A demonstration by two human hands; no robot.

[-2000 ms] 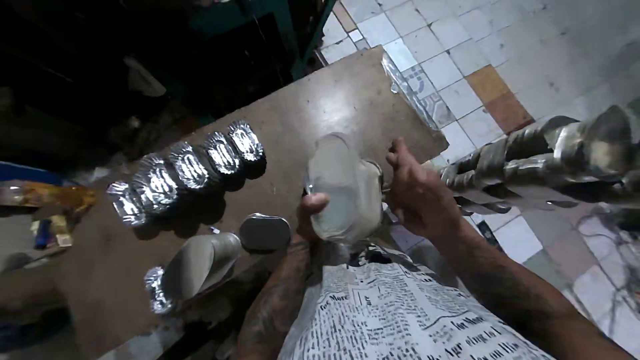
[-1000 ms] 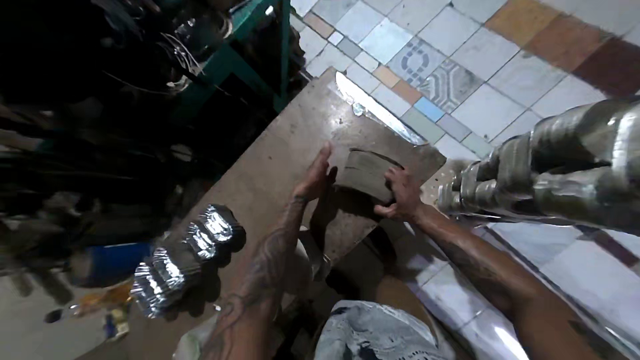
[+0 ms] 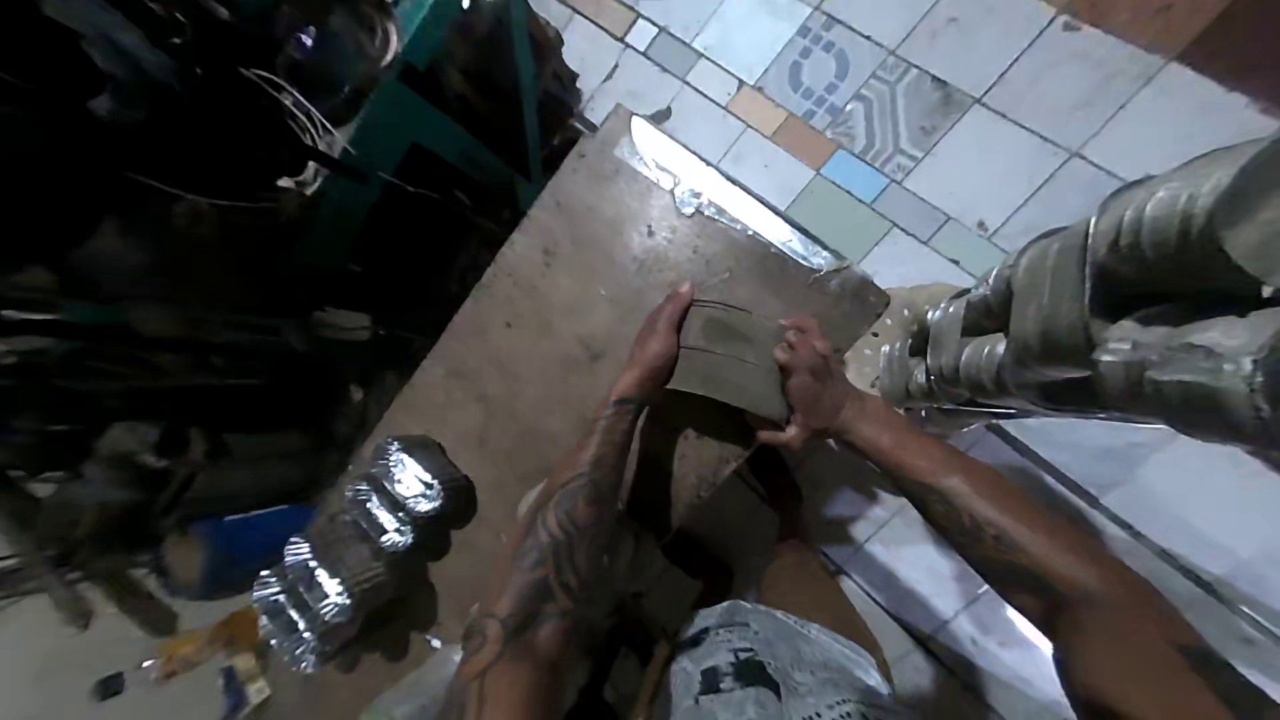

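A stack of flat, grey-brown pieces (image 3: pixel 728 352) of unclear material is held between my two hands above the near part of a worn brown tabletop (image 3: pixel 540 290). My left hand (image 3: pixel 660 342) lies along the left side of the stack, thumb near its far corner. On the right side, my right hand (image 3: pixel 810 385) grips with curled fingers. A row of bundles in shiny clear wrap (image 3: pixel 345 550) rests at the table's lower left. The underside of the stack is hidden.
Tall stacks of wrapped grey-green pieces (image 3: pixel 1050 300) stand at the right, beside the table. Shiny clear film (image 3: pixel 730 205) lines the table's far edge. A teal metal frame (image 3: pixel 430 130) is at the upper left, a blue container (image 3: pixel 245 545) at the lower left.
Two seconds ago my hands were at a pale, rounded piece; now the grey-brown stack is between them. The view has swung considerably. Over the last second my hands have stayed at the stack.
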